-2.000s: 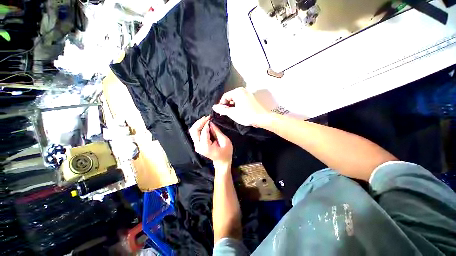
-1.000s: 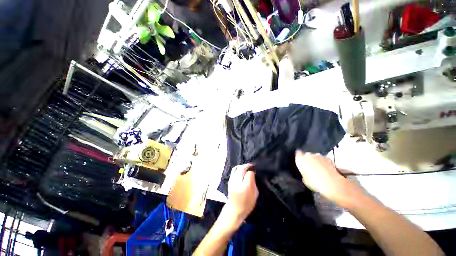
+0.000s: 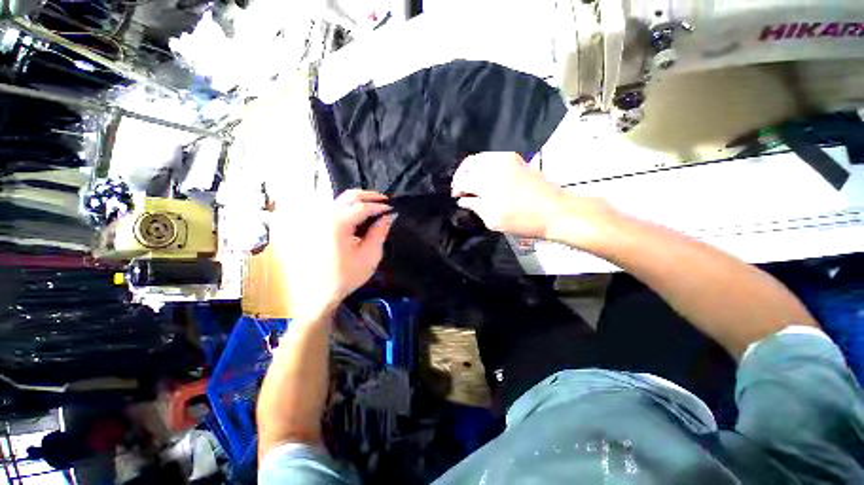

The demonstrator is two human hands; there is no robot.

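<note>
A black, slightly shiny garment piece (image 3: 441, 123) lies on the white table left of the machine's needle area and hangs over the front edge toward the lap. My left hand (image 3: 355, 242) pinches its edge between thumb and fingers. My right hand (image 3: 502, 194) pinches the same edge a short way to the right. The edge is stretched between both hands. The white sewing machine head (image 3: 739, 85) with red HIKARI lettering stands at the upper right, its needle area apart from the cloth in my hands. The fingertips partly hide the gripped cloth.
A black strip (image 3: 817, 156) lies under the machine arm. A brown cardboard sheet (image 3: 265, 275) is at the table's left end, beside a yellowish box with a round disc (image 3: 163, 230). A blue crate (image 3: 232, 393) with dark and grey pieces is below the table. White bundles lie upper left.
The view has swung back down from the machine and background. The garment has been turned and spread from its first position, and my hands now hold its edge closer together than one second ago.
</note>
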